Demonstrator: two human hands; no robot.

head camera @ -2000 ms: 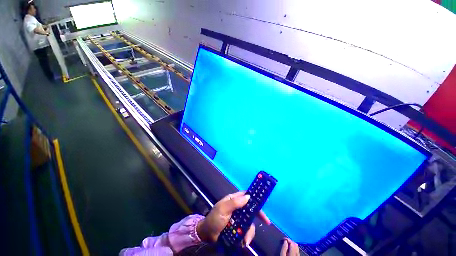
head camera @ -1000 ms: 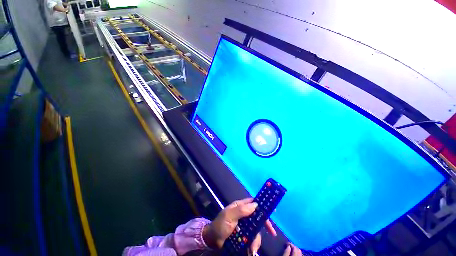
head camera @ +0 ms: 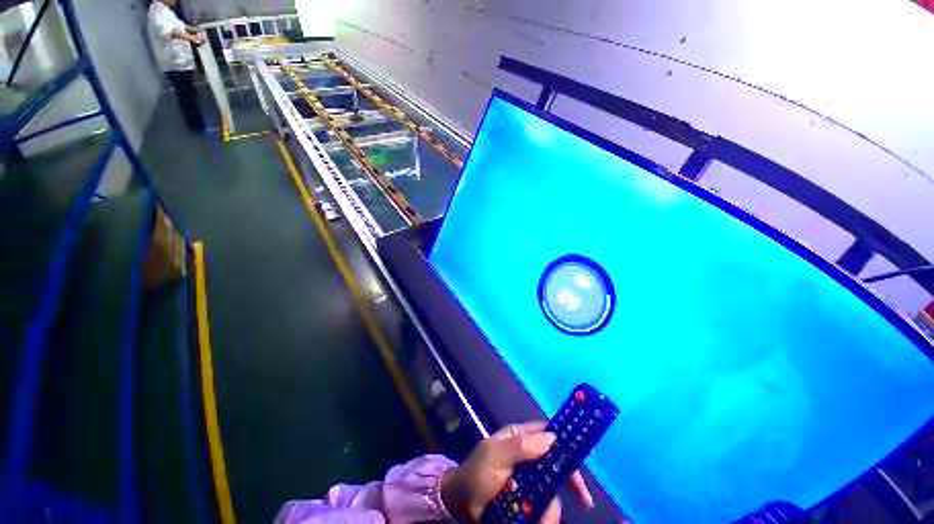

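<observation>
My left hand [head camera: 502, 471], in a pink sleeve, is closed around a long black remote control [head camera: 561, 450] at the bottom centre. The thumb lies on the buttons and fingertips show at the remote's right side. The remote's red-button end points up and right, in front of the television's lower edge. The television [head camera: 707, 338] stands tilted in view with a bright cyan-blue picture and a round pale bubble with a dark ring left of its middle. Its right end is cut off. My right hand is not in view.
A black padded pallet [head camera: 451, 317] lies under the television, and a black rail [head camera: 635, 123] runs behind it. The conveyor [head camera: 358, 154] stretches away. Blue shelving [head camera: 77, 235] stands left of the green aisle [head camera: 277, 338]. A person [head camera: 176, 56] stands at the far end.
The view has turned left, so the television sits further right. The round bubble has appeared on screen and the dark corner label is gone. My right fingertips, earlier at the bottom edge, no longer show.
</observation>
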